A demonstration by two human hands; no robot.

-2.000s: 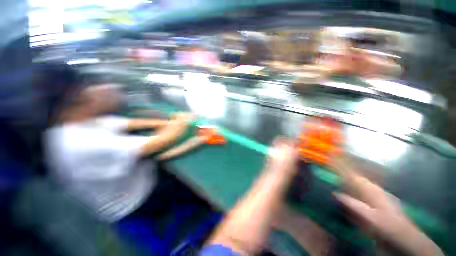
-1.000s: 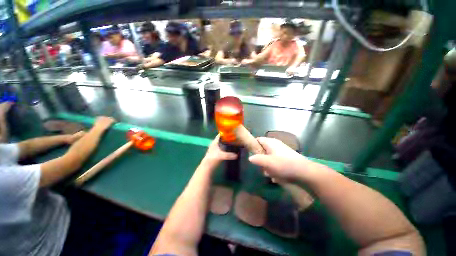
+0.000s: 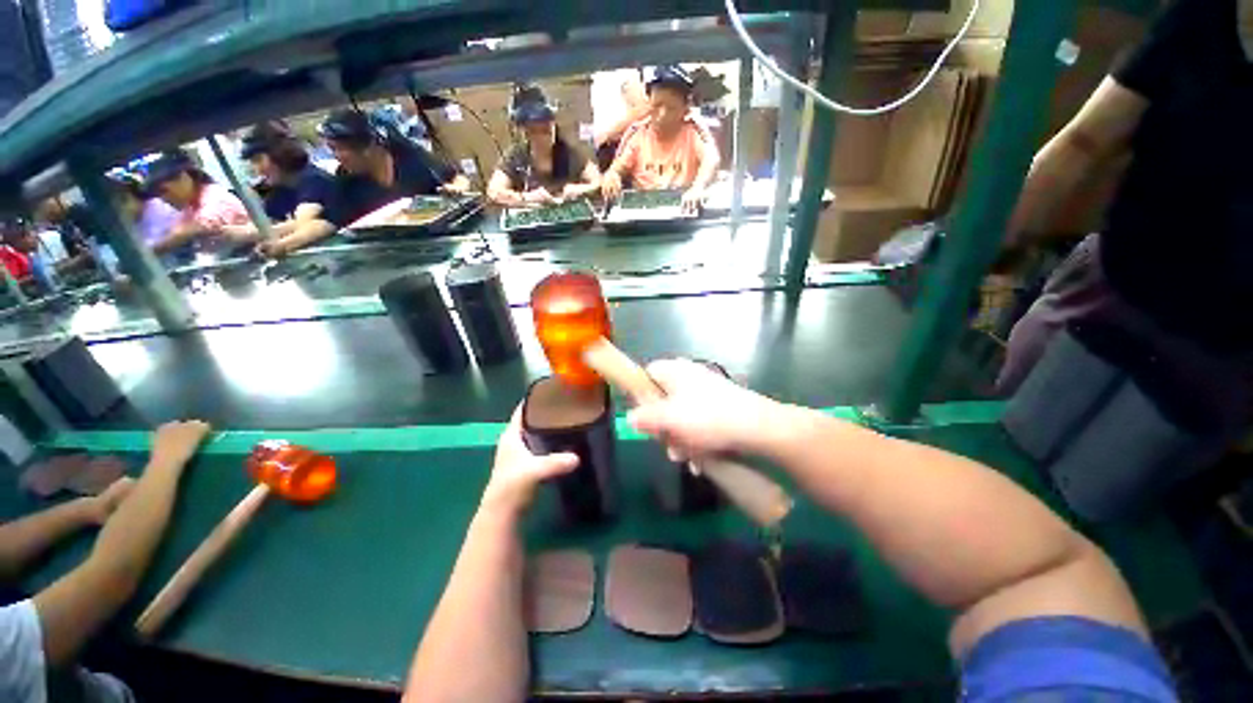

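Note:
My right hand point(image 3: 701, 409) grips the wooden handle of the mallet, whose orange-red head point(image 3: 570, 327) is just above a dark upright housing point(image 3: 584, 460) with a brown top. I cannot tell if the head touches it. My left hand point(image 3: 520, 467) holds that housing around its left side. A second dark housing point(image 3: 690, 483) stands to its right, partly hidden by my right hand and the handle. In front lies a row of flat pieces: two brown-faced ones point(image 3: 649, 591) at left, dark-faced ones point(image 3: 739, 591) at right.
Another orange mallet point(image 3: 293, 473) lies on the green bench point(image 3: 371, 577) at left, beside a neighbour's arms point(image 3: 124, 529). Two dark housings point(image 3: 484, 313) stand on the belt. Grey housings point(image 3: 1086, 426) are at right near a standing person point(image 3: 1168, 206). A green post point(image 3: 969, 220) rises right of my hands. People work opposite.
The view has swung right, bringing the grey housings and standing person into clearer view. The mallet head has come off the housing's left side of view, showing its brown top; both hands keep their holds.

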